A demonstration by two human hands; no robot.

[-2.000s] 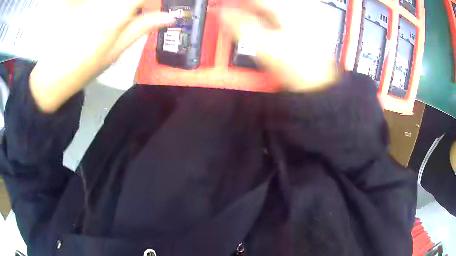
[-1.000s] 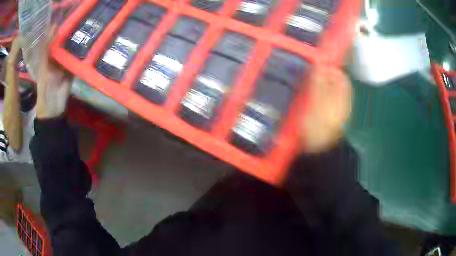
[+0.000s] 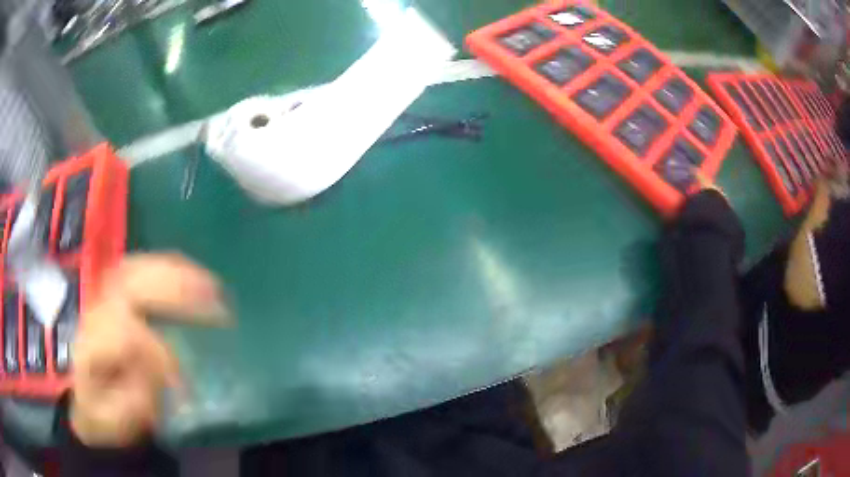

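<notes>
My left hand (image 3: 130, 349) is blurred at the lower left, beside the right edge of a red foam tray (image 3: 110, 210) cut off by the picture's edge. Its fingers are apart and nothing shows in it. Dark phones lie in that tray's slots. My right hand (image 3: 706, 183) is mostly hidden by its dark sleeve; its fingers are on the near corner of another red foam tray (image 3: 620, 166) at the upper right. That tray lies slanted and holds two rows of dark phones (image 3: 601, 96).
A white sheet (image 3: 312, 149) with a hole lies on the green tabletop (image 3: 401, 270), with a thin black item (image 3: 438, 127) beside it. Another red tray (image 3: 760, 140) is at the far right, near another person's arm (image 3: 803, 265). Blurred clear material hangs over the left tray.
The tray of phones held between both hands is no longer in them. The view has swung to the green tabletop. My left hand is now open, and my right hand is at a tray's corner.
</notes>
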